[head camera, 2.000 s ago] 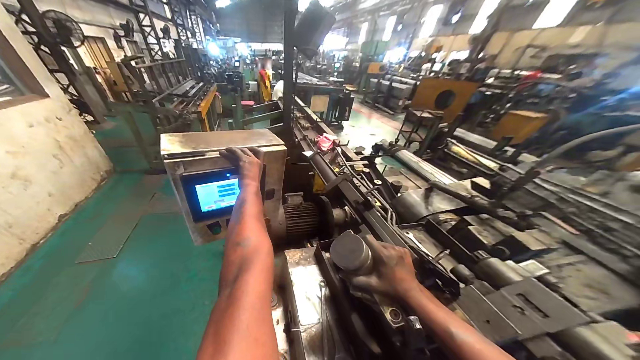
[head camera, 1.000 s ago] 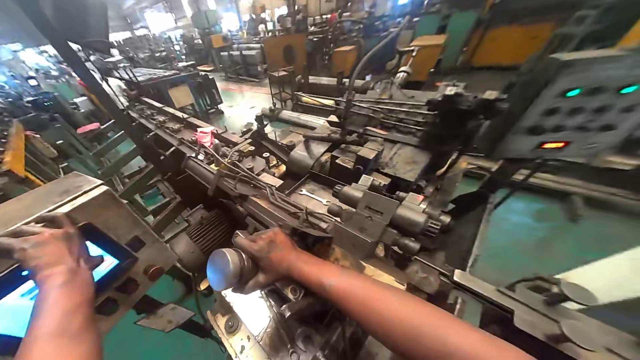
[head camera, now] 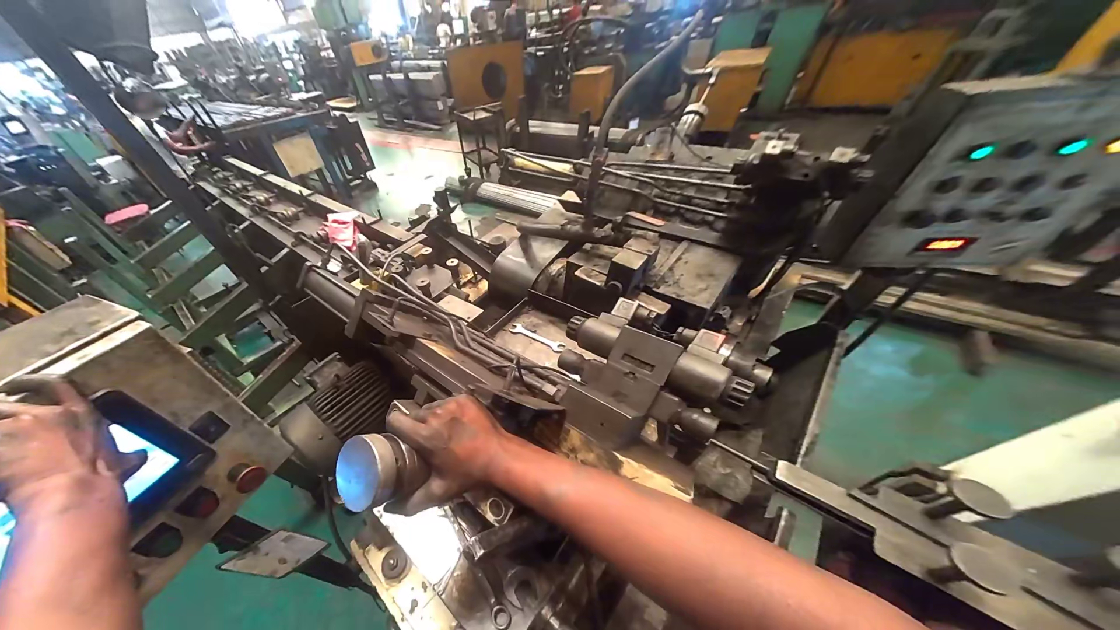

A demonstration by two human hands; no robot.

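Note:
At the lower left, my left hand (head camera: 54, 442) lies over the touchscreen (head camera: 149, 464) of a metal control box (head camera: 166, 385), a finger at the lit display; whether its palm rests on the box I cannot tell. Near the middle, my right hand (head camera: 455, 446) is closed around a round metal cylinder (head camera: 363, 472) with a shiny flat end facing left. Under that hand are greasy machine parts (head camera: 503, 525). Beyond it, an open-ended wrench (head camera: 538, 338) lies on the machine bed, beside hydraulic valves (head camera: 647, 359). A ribbed electric motor (head camera: 350, 398) sits between the box and my right hand.
A grey button panel (head camera: 1006, 192) with green lamps and a red display stands at the right. Hoses (head camera: 437, 306) run along the machine. A red-and-white item (head camera: 342, 229) lies further back. A dark post (head camera: 157, 157) slants across the left. Green floor (head camera: 910, 402) shows at right.
The view has swung far right since the oldest frame. My left hand has come off the top edge of the control box and is over its screen. My right hand stays on the cylinder.

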